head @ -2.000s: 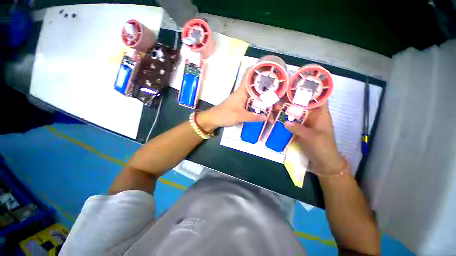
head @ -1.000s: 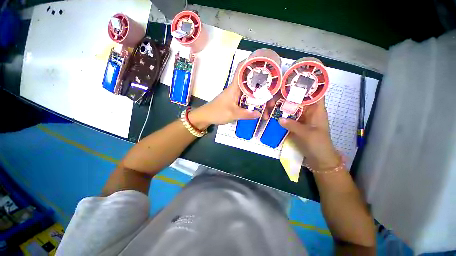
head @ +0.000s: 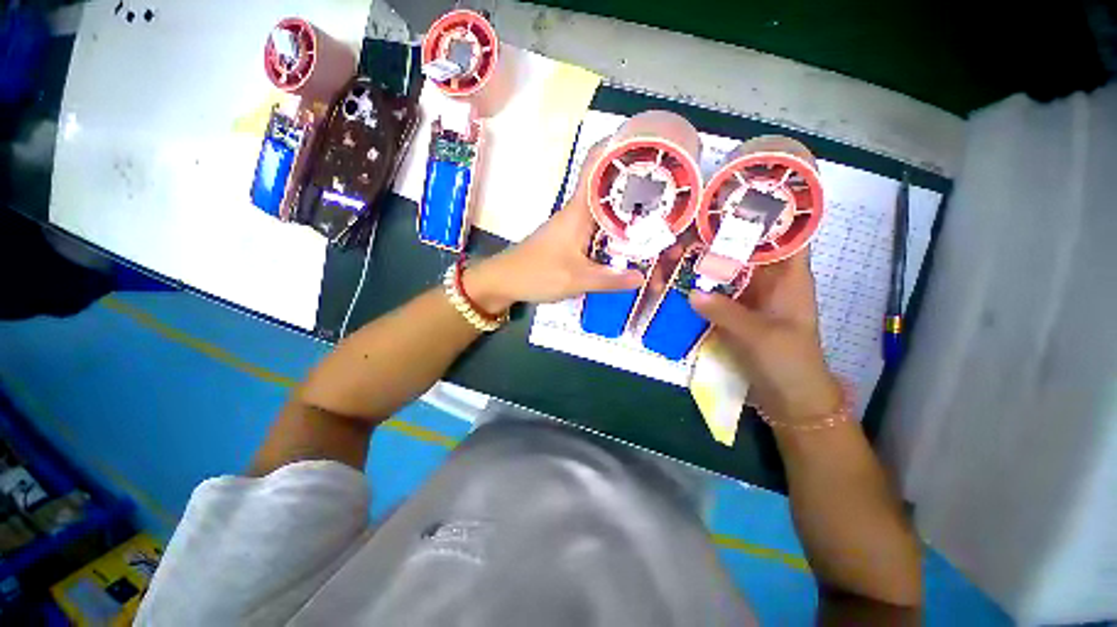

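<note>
My left hand (head: 549, 261) holds an open pink fan unit (head: 644, 192) by its neck, with a blue battery cell (head: 609, 312) showing below my thumb. My right hand (head: 772, 328) holds a second open fan unit (head: 759, 206), its blue battery (head: 675, 325) tilted down to the left. The two round heads face up side by side, touching or nearly so. A white piece lies at each neck. Both are held over a printed record sheet (head: 845, 294). The fingers under the units are hidden.
Two more open fan units (head: 448, 184) (head: 277, 165) lie at the left, with a dark patterned phone (head: 358, 159) between them. A white board (head: 184, 159) is far left. A pen (head: 899, 270) lies right of the sheet, beside a white stack (head: 1017, 343). Yellow paper (head: 720, 390) is below my right hand.
The view has shifted slightly. Both hands keep hold of the two fan units in nearly the same pose; the heads stay side by side.
</note>
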